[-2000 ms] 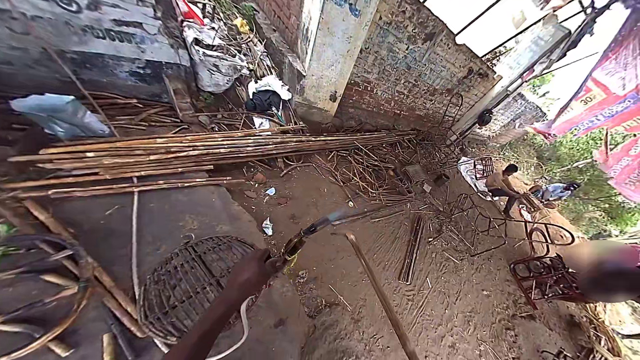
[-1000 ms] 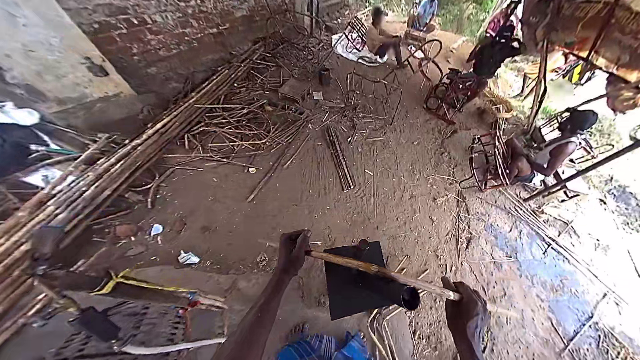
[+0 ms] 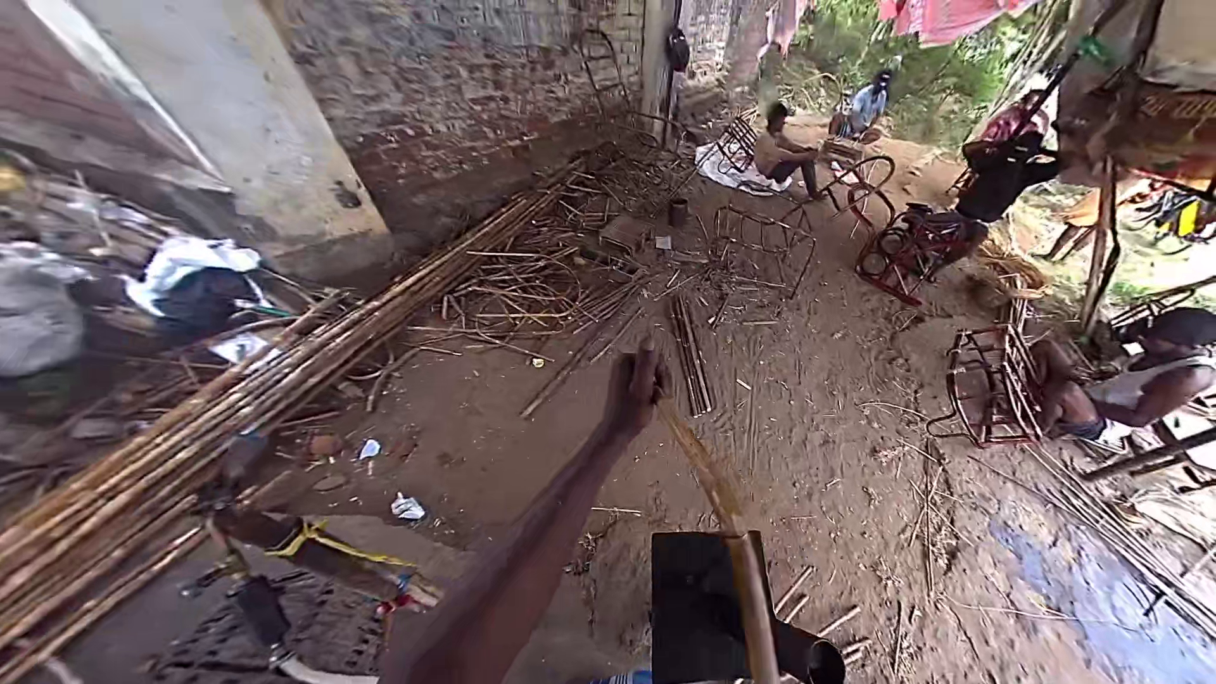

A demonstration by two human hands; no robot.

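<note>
My left hand point(image 3: 642, 388), at the end of an outstretched arm, is closed around the upper end of a brown cane pole point(image 3: 717, 489). The pole looks slightly curved and runs down toward the bottom edge, across a dark metal plate point(image 3: 686, 594) with a short tube point(image 3: 822, 658) at its right. My right hand is not visible. At the lower left lies a torch-like tool point(image 3: 261, 608) with a black body, near a wooden piece bound with yellow cord point(image 3: 332, 549).
A long bundle of cane poles point(image 3: 313, 385) runs along the left by the brick wall point(image 3: 475, 85). Short canes point(image 3: 691, 356) lie ahead. Several people sit or bend among cane frames point(image 3: 995, 385) at the right. White sacks point(image 3: 195, 271) stand at left.
A second ago both hands held the pole level; now only my left hand shows on it, and the pole points forward, away from me. The view has swung since the oldest frame.
</note>
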